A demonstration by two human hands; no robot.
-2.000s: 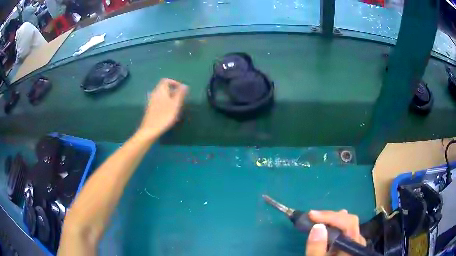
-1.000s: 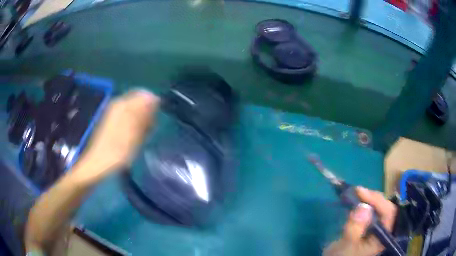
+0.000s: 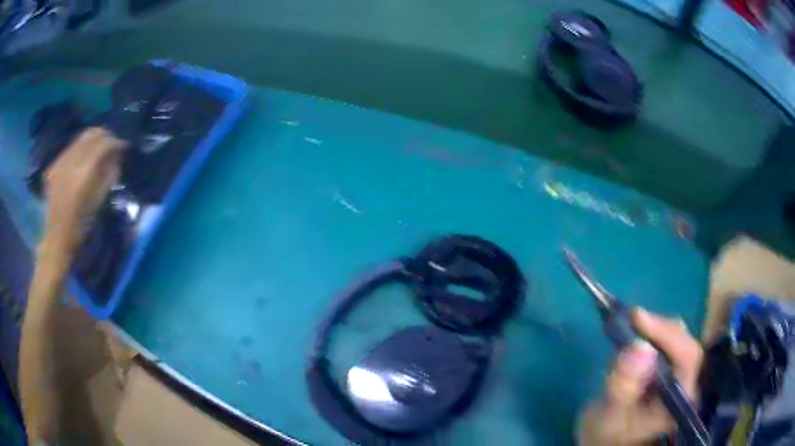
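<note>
A pair of black headphones [image 3: 414, 348] lies on the green bench top. The upper cup shows an open round inside with a ring edge; the lower cup shows a smooth, shiny shell. My left hand [image 3: 84, 170] is over the left part of the blue parts tray [image 3: 202, 157], among loose black discs; it is blurred, and whether it holds a disc cannot be seen. My right hand [image 3: 649, 375] holds the soldering iron [image 3: 621, 324] by its black handle. The bare metal tip points up and left, above the bench, right of the headphones and not touching them.
Another pair of black headphones [image 3: 593, 70] lies on the darker green conveyor belt [image 3: 418, 78] at the back. Cardboard [image 3: 754, 261] and dark soldering equipment [image 3: 758, 348] are at the right edge. More cardboard shows below the bench's front edge at lower left.
The headphones that were blurred beside my left hand now lie on the bench. My left hand has moved left, over the parts tray. The view has shifted. My right hand still holds the iron.
</note>
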